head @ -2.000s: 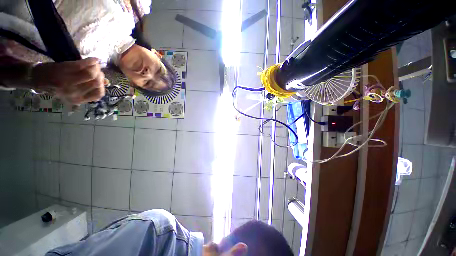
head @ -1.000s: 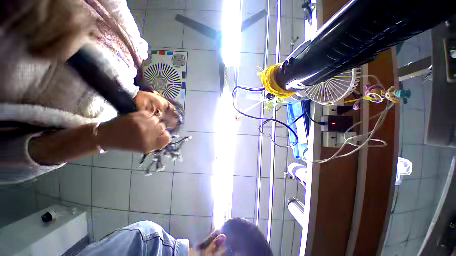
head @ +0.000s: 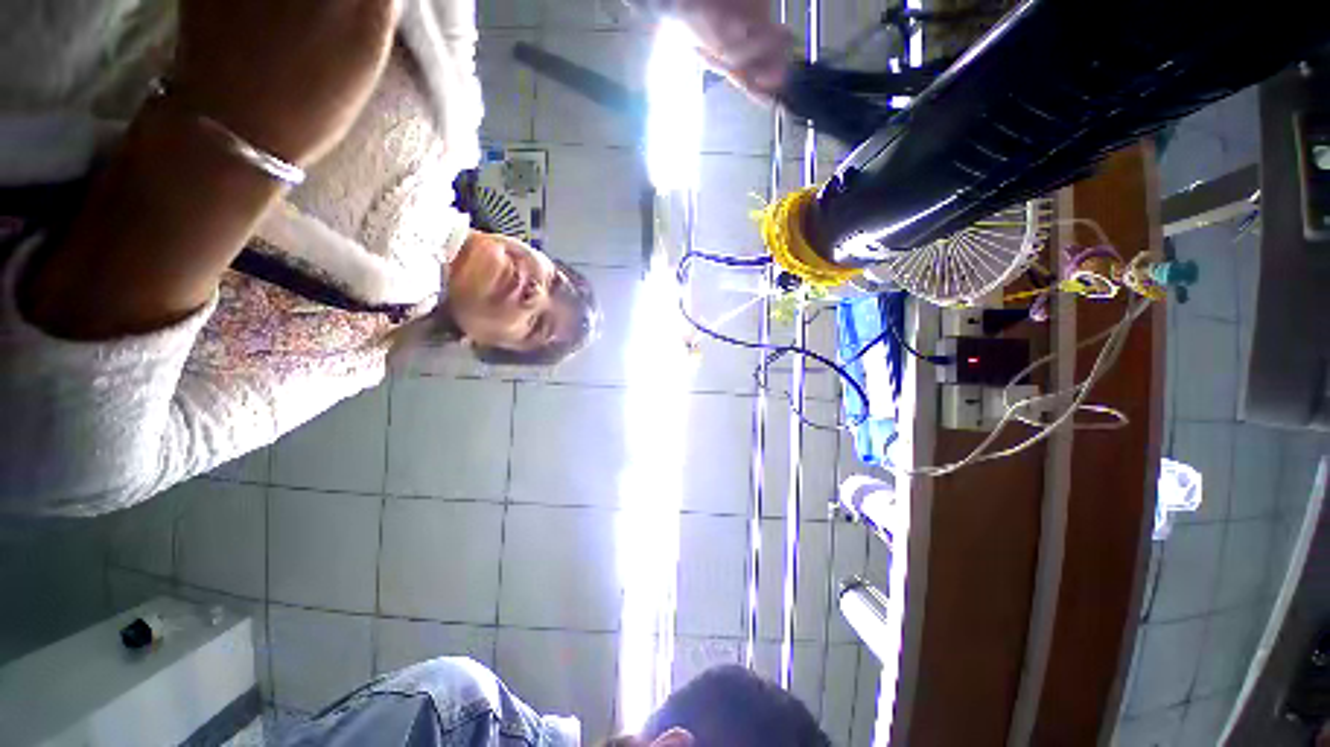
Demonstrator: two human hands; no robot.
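Note:
Neither of my hands can be made out as my own. Nearest is a thick glossy black cylinder [head: 1021, 132], slanting in from the upper right, with yellow ties [head: 799, 238] wound round its lower-left end. Behind it is a round white fan grille [head: 955, 251]. A blurred hand [head: 741, 44] of another person is at the top edge beside dark cable leads [head: 853, 99]; its grip is unclear.
A person in a light fleece [head: 394, 161] leans in at upper left, a braceleted arm [head: 219, 161] close by. Another person's denim shoulder [head: 423, 708] is at the bottom. A brown shelf [head: 970, 584] carries a socket strip [head: 970, 404] and white cords [head: 1021, 438].
The fleece-clad person's near arm has come closer at upper left. The dark bundle seen at left is gone from there; a hand and dark leads now show at top centre. The cylinder has not moved.

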